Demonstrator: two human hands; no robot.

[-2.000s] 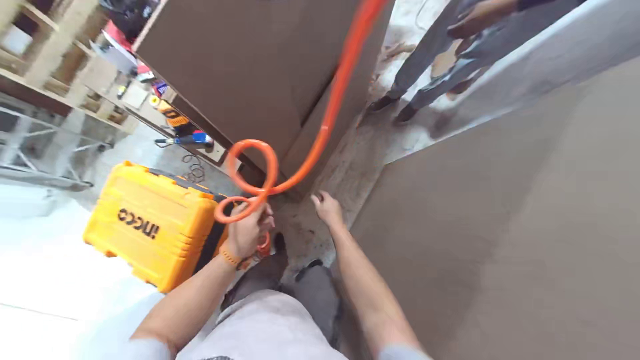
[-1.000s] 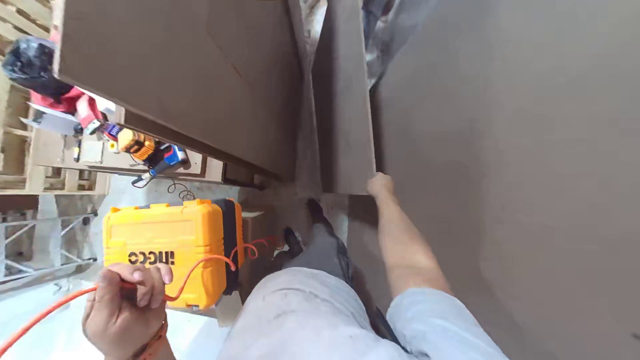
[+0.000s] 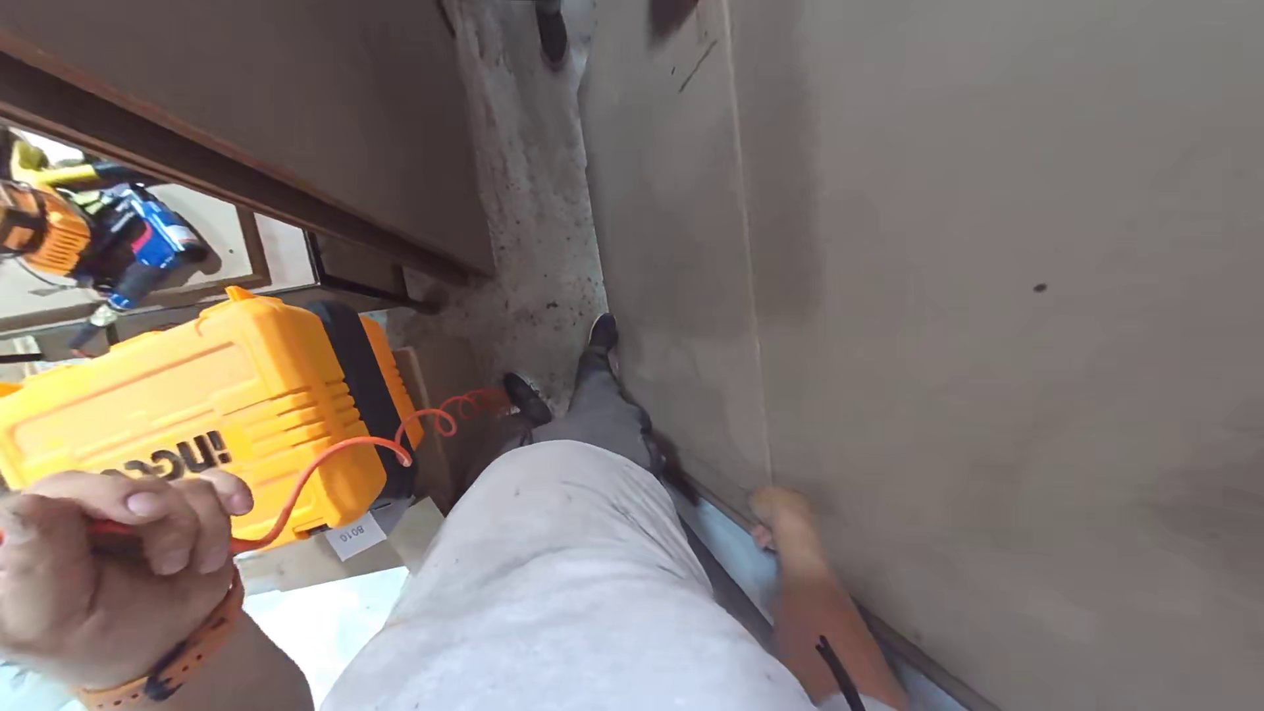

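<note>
My left hand [image 3: 128,563], with an orange band at its wrist, is closed around an orange coiled hose [image 3: 326,459] at the lower left. The hose runs right in loops past a yellow Ingco tool case [image 3: 286,395] toward my shoes. At the lower middle, my right hand [image 3: 780,515] grips the near edge of a narrow grey-brown board [image 3: 681,296]. That board lies along a much larger grey-brown panel [image 3: 987,395], and a thin seam shows between them. The fingertips of my right hand are partly hidden.
A dark brown board [image 3: 296,118] stands at the upper left, over a bench with an orange and a blue power tool [image 3: 148,237]. A strip of concrete floor [image 3: 538,197] runs between the boards. Another person's shoe [image 3: 553,35] is at its far end.
The narrow board, upright in my right hand a second ago, is now against the large panel. Two seconds ago my right hand held nothing. The view has shifted. My left hand keeps the hose.
</note>
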